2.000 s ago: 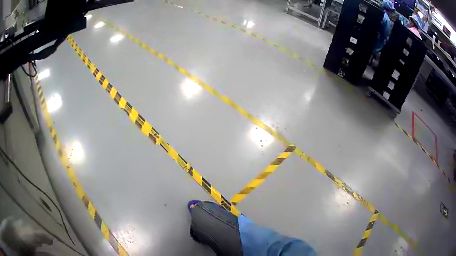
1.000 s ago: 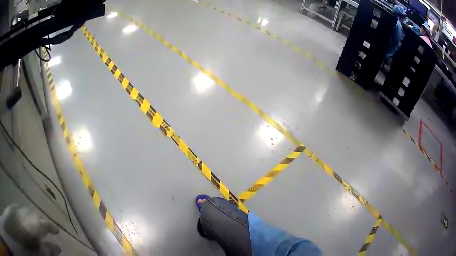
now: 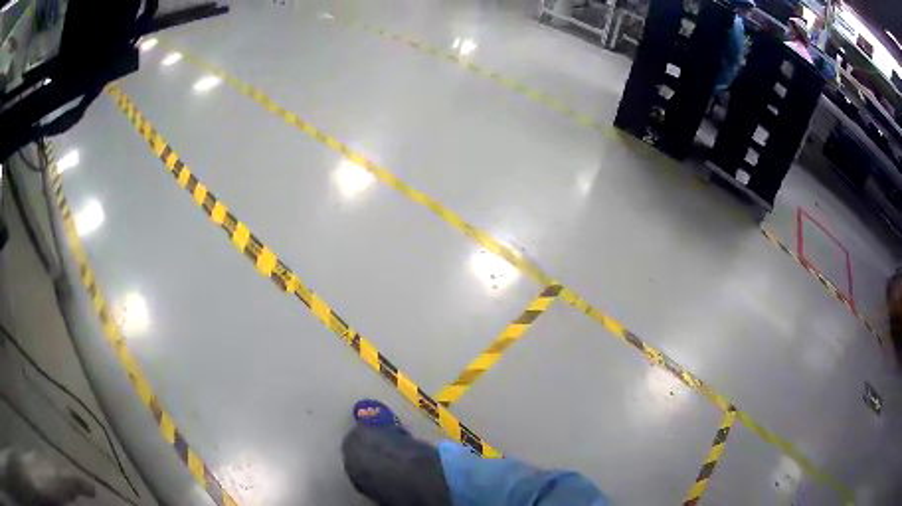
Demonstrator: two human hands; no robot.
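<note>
A blurred whitish-grey gloved hand, by its place my left hand (image 3: 42, 478), shows low in the left corner, cut off by the picture's edge. Its fingers point to the right, beside the pale machine side. Whether it holds anything cannot be told. My right hand is not in view. No tool or workpiece can be made out. My leg in dark trousers (image 3: 394, 470), a purple-blue shoe (image 3: 374, 413) and light blue clothing (image 3: 514, 478) show at the bottom, over the shiny grey floor (image 3: 396, 296).
A black monitor arm (image 3: 69, 94) hangs at the upper left. The machine's pale side (image 3: 45, 346) has cables along it. Yellow-black tape (image 3: 265, 261) crosses the floor. Two tall black racks (image 3: 762, 124) stand upper right, with people in blue behind. A dark blurred thing (image 3: 895, 301) touches the right edge.
The view has shifted, so floor and racks sit further left. The gloved hand is lower and more cut off. More of the shoe shows. The dark thing at the right edge has come into view.
</note>
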